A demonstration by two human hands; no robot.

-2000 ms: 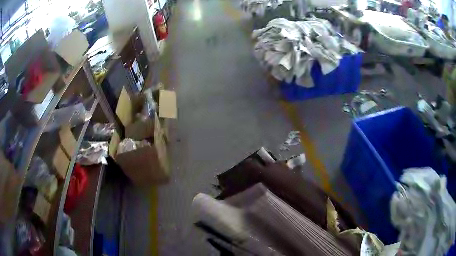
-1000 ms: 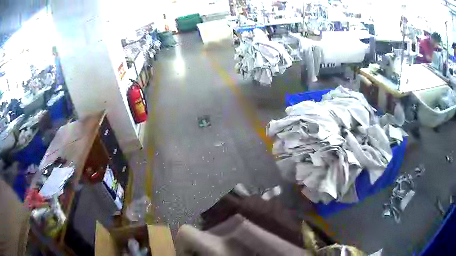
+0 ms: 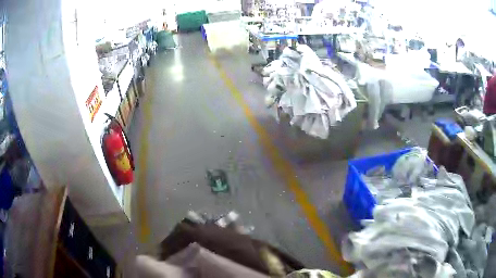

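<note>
A bundle of dark brown cut cloth (image 3: 217, 241) shows at the bottom edge, close in front of me. Grey-taupe cut pieces (image 3: 190, 265) lie against its near side, cut off by the frame's edge. A pale yellow-green cloth strip (image 3: 315, 273) shows at the bundle's right end. Small pale scraps stick up beyond the dark cloth. Neither of my hands is in the picture, so how the bundle is held is hidden.
A grey aisle floor (image 3: 190, 125) with yellow lines runs ahead. A red fire extinguisher (image 3: 118, 153) hangs by a white pillar (image 3: 49, 108) at left. Grey cloth (image 3: 413, 228) is heaped at right by a blue crate (image 3: 360, 190). Another cloth pile (image 3: 310, 92) stands farther on.
The view has moved forward along the aisle. The extinguisher and cloth piles are nearer, and the open cartons at left have left the picture. The bundle sits lower and further left.
</note>
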